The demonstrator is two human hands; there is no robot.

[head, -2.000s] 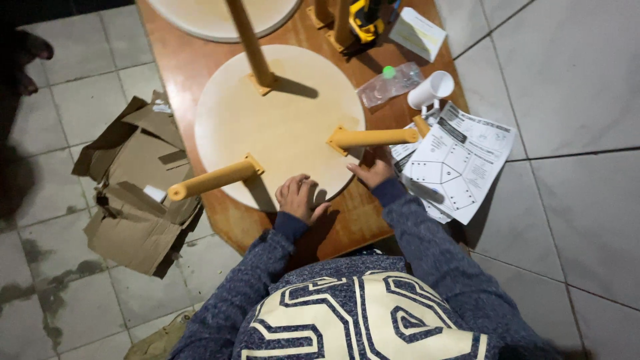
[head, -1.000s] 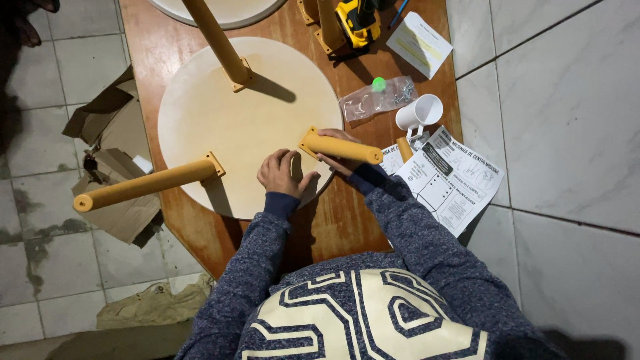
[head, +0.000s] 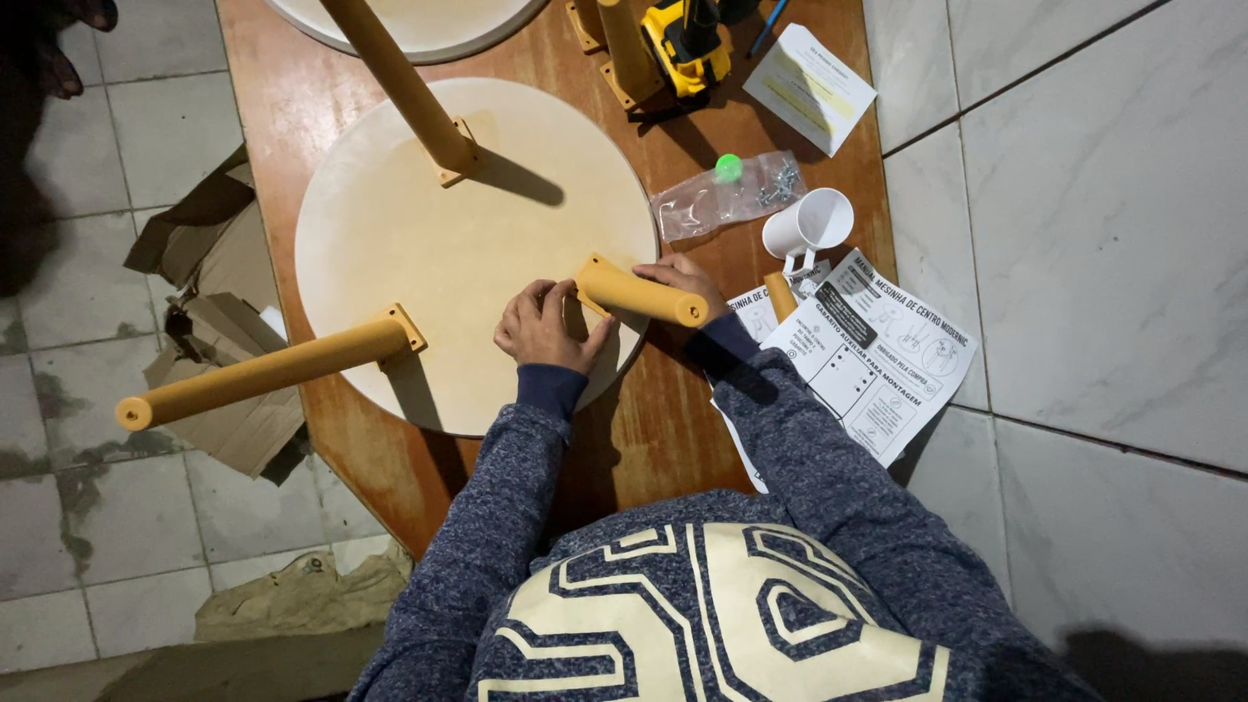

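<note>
A round pale tabletop (head: 468,244) lies on a wooden table, with three yellow-brown legs standing on it by square mounting plates: a rear leg (head: 405,88), a left leg (head: 273,370) and a right leg (head: 643,294). My left hand (head: 551,327) touches the near side of the right leg's plate with its fingertips, palm over the tabletop. My right hand (head: 692,283) is at the far side of that same leg, fingers bent around it and partly hidden behind it; whether it grips is unclear.
The wooden table (head: 370,468) also holds a second round top (head: 409,19), more legs (head: 629,58), a yellow and black power tool (head: 687,49), a plastic bag of screws (head: 731,195), a white mug (head: 809,224) and printed instruction sheets (head: 877,361). Torn cardboard (head: 224,312) lies at the left.
The view has shifted. The right leg pointed more to the right two seconds ago and points slightly nearer me now. My right hand has moved up along its far side.
</note>
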